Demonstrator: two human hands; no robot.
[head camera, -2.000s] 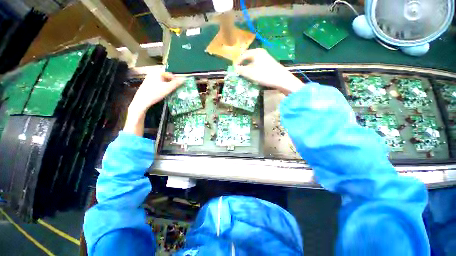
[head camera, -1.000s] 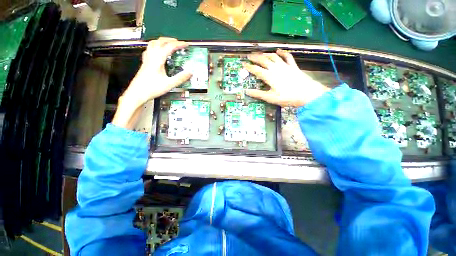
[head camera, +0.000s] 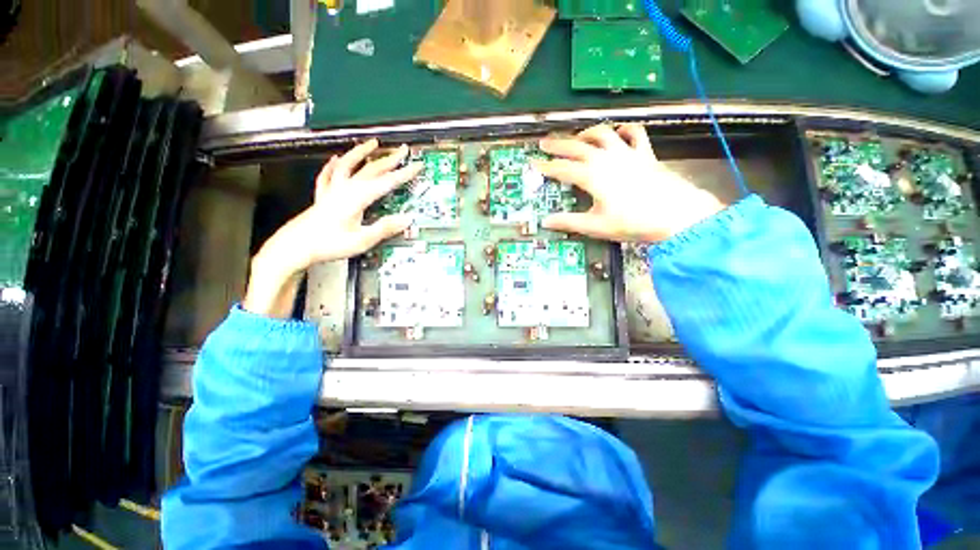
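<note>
A grey-green carrier (head camera: 478, 342) with a dark rim lies on the conveyor in front of me. It holds a circuit board in each pocket, two in the near row and two in the far row. My left hand (head camera: 349, 204) rests with spread fingers on the left edge of the far left board (head camera: 438, 191). My right hand (head camera: 618, 185) lies over the right part of the far right board (head camera: 509, 185), fingers spread. Both near boards, left (head camera: 420, 285) and right (head camera: 543, 283), are uncovered. Brown clips stand around the pockets.
The conveyor's silver rail (head camera: 516, 389) runs along the near side. Another filled carrier (head camera: 897, 228) is at right. Stacked black trays (head camera: 102, 301) stand at left. The green bench (head camera: 376, 81) behind holds a brown square piece (head camera: 486, 43), loose boards (head camera: 617, 56) and a fan (head camera: 913, 32). A blue cord hangs across.
Both far boards, earlier held tilted, now lie in their pockets. My left hand has opened from its grip on the far left board. My right fingers moved onto the far right board.
</note>
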